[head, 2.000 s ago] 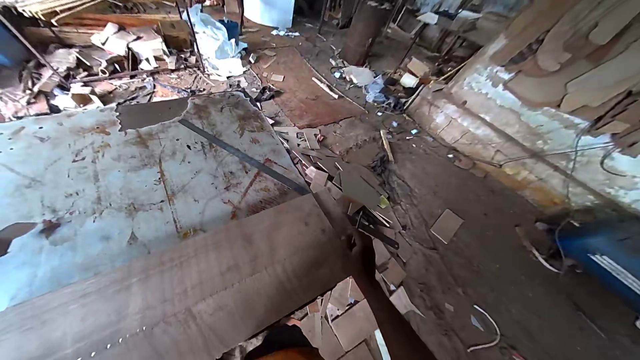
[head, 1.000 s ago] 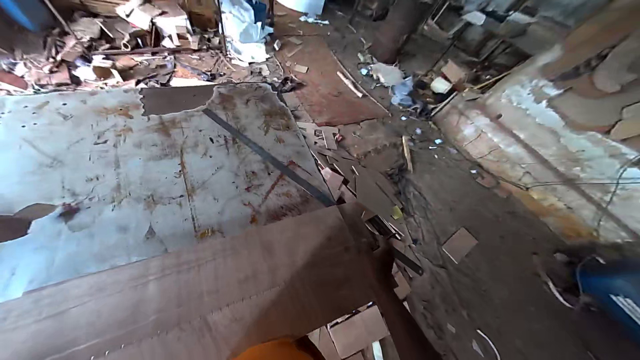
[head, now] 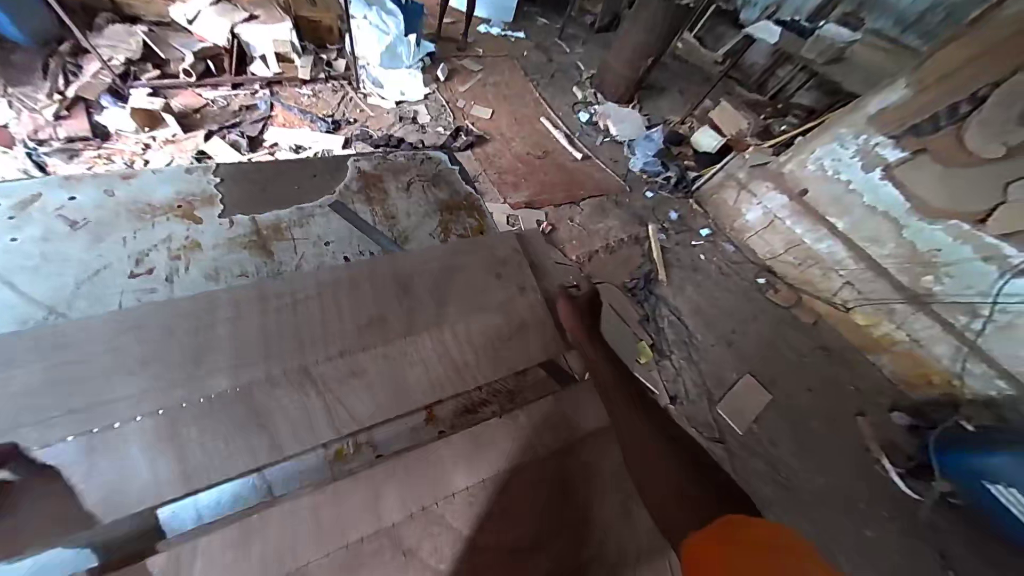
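My right hand [head: 580, 308] is closed at the right end of a long brown plywood sheet [head: 320, 344], its fingers partly hidden in shadow. My left hand [head: 36, 496], dark and blurred at the lower left edge, is by the same sheet's near left side; its grip cannot be made out. A row of small marks, partly bright, runs along this sheet. Nearer my body is a second brown sheet [head: 448, 496], with a strip of the worn table between the two. Beyond them shows the stained, pale tabletop [head: 136, 232], where a dark flat strip [head: 364, 224] is partly covered.
Scrap pieces and rubble [head: 160, 104] are heaped behind the table. A reddish board [head: 536, 136] and offcuts lie on the floor. A peeling low wall [head: 848, 232] stands at right, near a blue object [head: 980, 480]. A person's legs [head: 456, 22] show at the back.
The upper plywood sheet has moved away from me over the tabletop, covering more of the dark strip. A gap and the nearer sheet now show. My left hand has come into view.
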